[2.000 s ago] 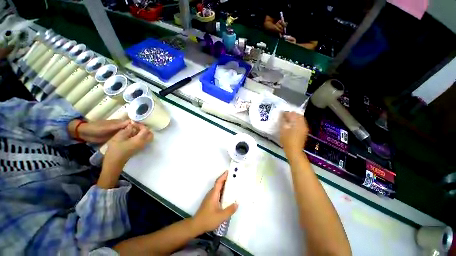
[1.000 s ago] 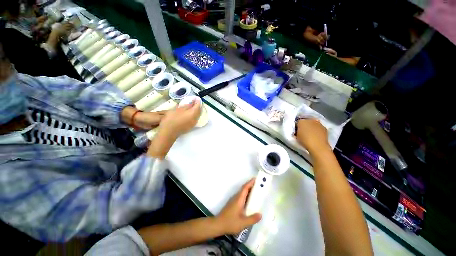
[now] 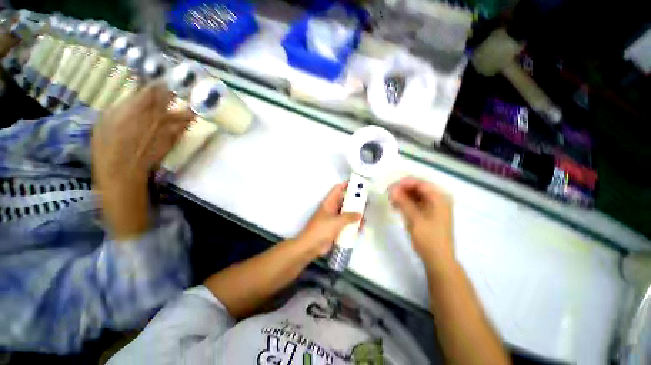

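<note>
A cream hair dryer is over the white bench, its round dark opening facing up and its handle pointing toward me. Two dark dots show on the handle, and its lower end is patterned grey. My left hand is closed around the handle. My right hand is raised to the right of the dryer, blurred, with thumb and fingertips together. Whether a small part is between them cannot be told. A white tub with small dark parts inside stands behind the bench.
A row of cream dryers lies at the left, beside a neighbour's hand. Behind the bench are a blue parts bin, a blue bin with white plastic, printed boxes and another dryer. A pale object is at the right edge.
My right hand has come out of the white tub and back toward the dryer. My left hand still holds the handle. The view has shifted, and the neighbour's hand has moved over the row's near end.
</note>
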